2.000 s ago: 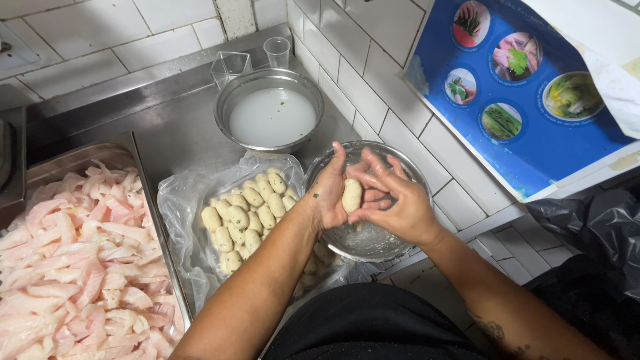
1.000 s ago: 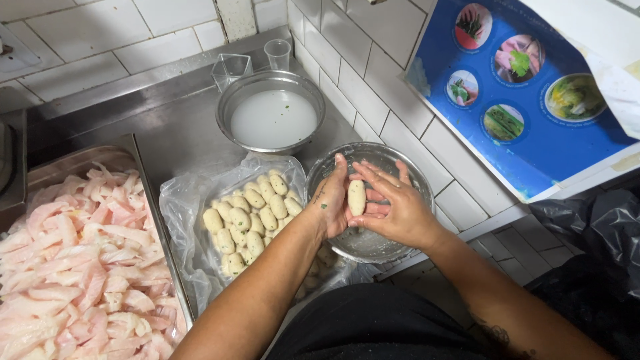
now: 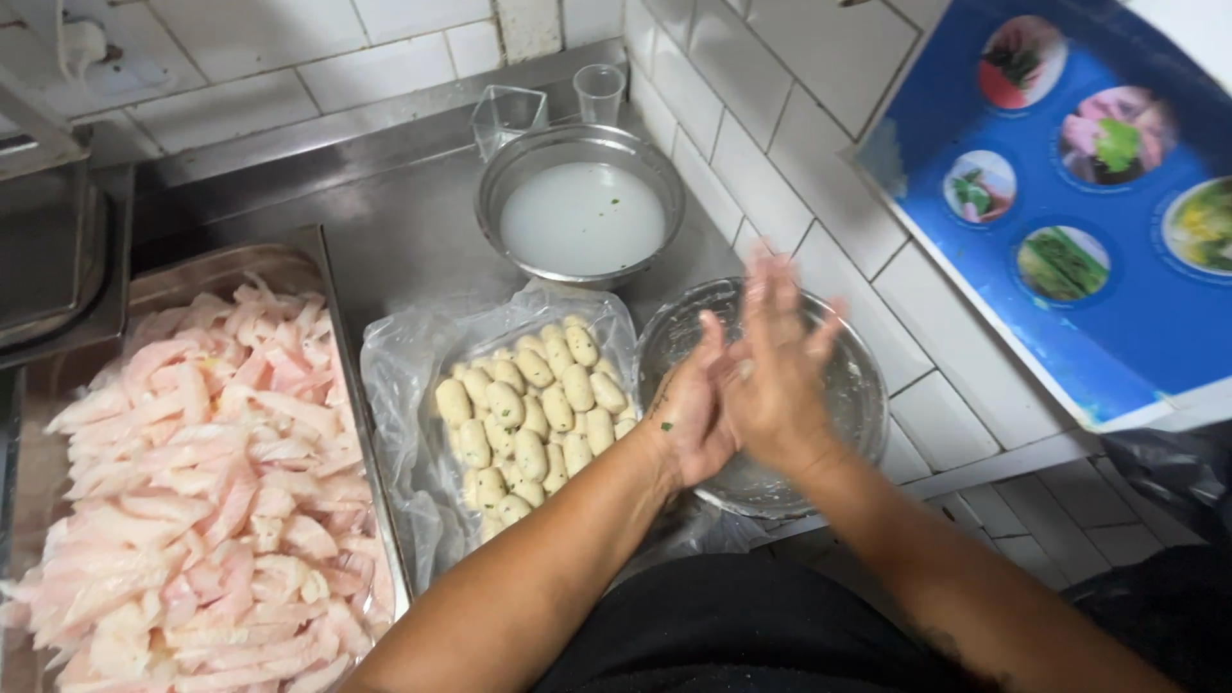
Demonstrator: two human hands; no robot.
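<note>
My left hand (image 3: 695,414), palm up, and my right hand (image 3: 780,375), blurred, are pressed palm to palm over a metal bowl (image 3: 861,423) with pale residue on its inner wall. Between the palms a small bit of a pale dough piece (image 3: 744,368) shows; the rest is hidden. To the left, many oval dough pieces flecked with green (image 3: 529,452) lie in layers in a container lined with a clear plastic bag (image 3: 409,371). Green specks stick to my left wrist.
A metal bowl of cloudy liquid (image 3: 582,217) stands behind, near a clear plastic cup (image 3: 599,94) and a clear angular container (image 3: 508,115). A metal tray (image 3: 332,318) of raw pale meat strips (image 3: 221,481) is at left. A blue printed panel (image 3: 962,260) overhangs the tiled wall at right.
The oval dough piece lay in view on the fingers one second ago; now the palms cover most of it. My right hand has turned over onto the left one, its fingers pointing away from me.
</note>
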